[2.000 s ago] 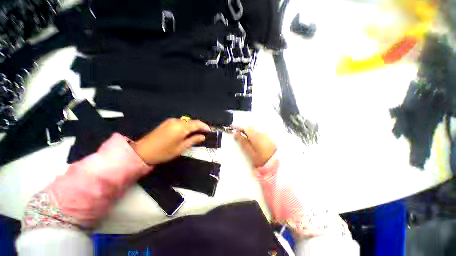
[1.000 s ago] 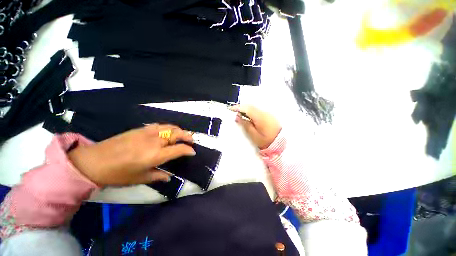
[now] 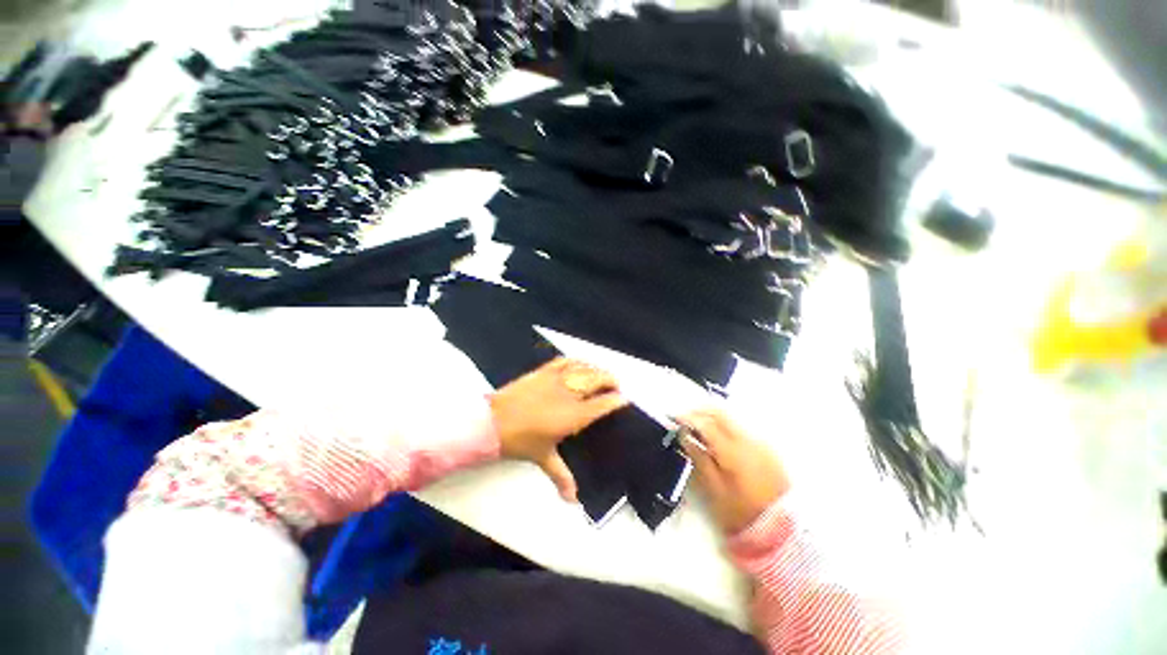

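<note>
Black straps (image 3: 627,458) lie fanned near the table's front edge, with thin pale outlines at their squared ends. My left hand (image 3: 553,412), with a yellow ring, lies over them, fingertips on the upper strap and thumb spread below, holding them down. My right hand (image 3: 732,471) is at the strap ends, its fingers closed around a small silvery tool, perhaps thread snips (image 3: 673,436), mostly hidden by the fingers. A large pile of black straps (image 3: 614,230) lies just beyond my hands, with pale rectangular rings at its right side.
A second pile of narrower straps with pale rings (image 3: 256,166) lies far left. A dark thread bundle (image 3: 915,461) hangs from a lone strap at right. A small black object (image 3: 957,221) and a blurred yellow item (image 3: 1088,314) are farther right. The white table (image 3: 371,371) curves round.
The view has swung left, showing more of the second pile. My left hand has moved closer to my right hand and onto the strap ends. The right hand has come down to the same ends.
</note>
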